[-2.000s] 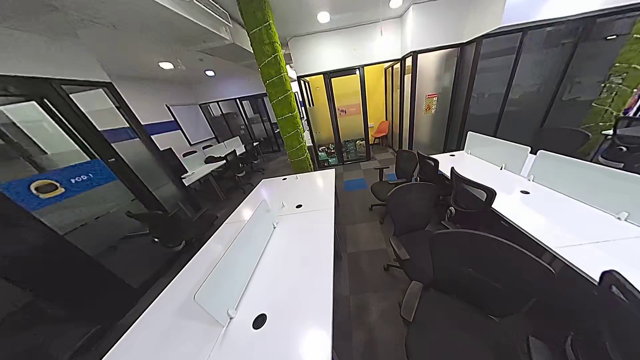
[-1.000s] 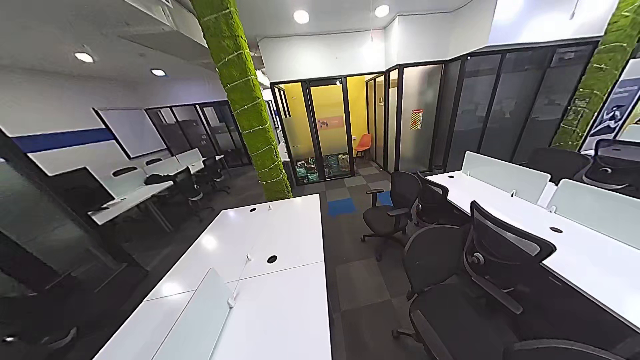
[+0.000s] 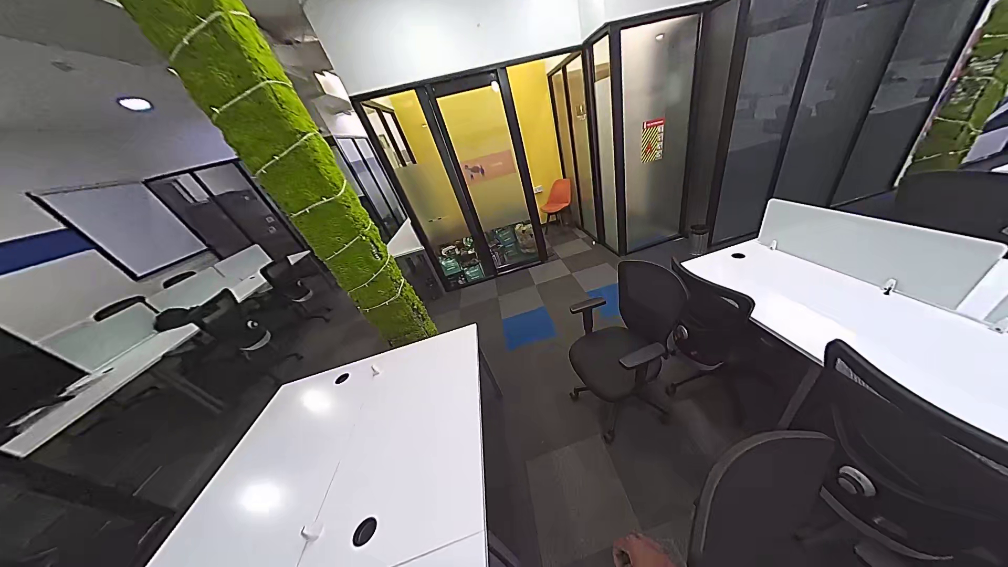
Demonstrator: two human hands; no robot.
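Part of one hand, which looks like my right hand (image 3: 642, 550), shows at the bottom edge, right of the middle. It is beside the back of a black office chair (image 3: 760, 504); whether it touches the chair cannot be told. Only its upper part is visible, and its fingers and anything in them are hidden below the frame. My left hand is out of view. To the left of the hand stands a white desk (image 3: 425, 425) with round black cable grommets (image 3: 365, 531).
A black armchair on casters (image 3: 618, 354) stands in the carpeted aisle. At the right is a white desk with a frosted divider (image 3: 874, 252). A green moss-covered pillar (image 3: 307, 173) rises behind the left desk. Glass doors (image 3: 488, 173) and an orange chair (image 3: 556, 198) are farther ahead.
The view has moved forward along the aisle between the desks. A hand has come into sight at the bottom edge, where neither earlier frame shows one.
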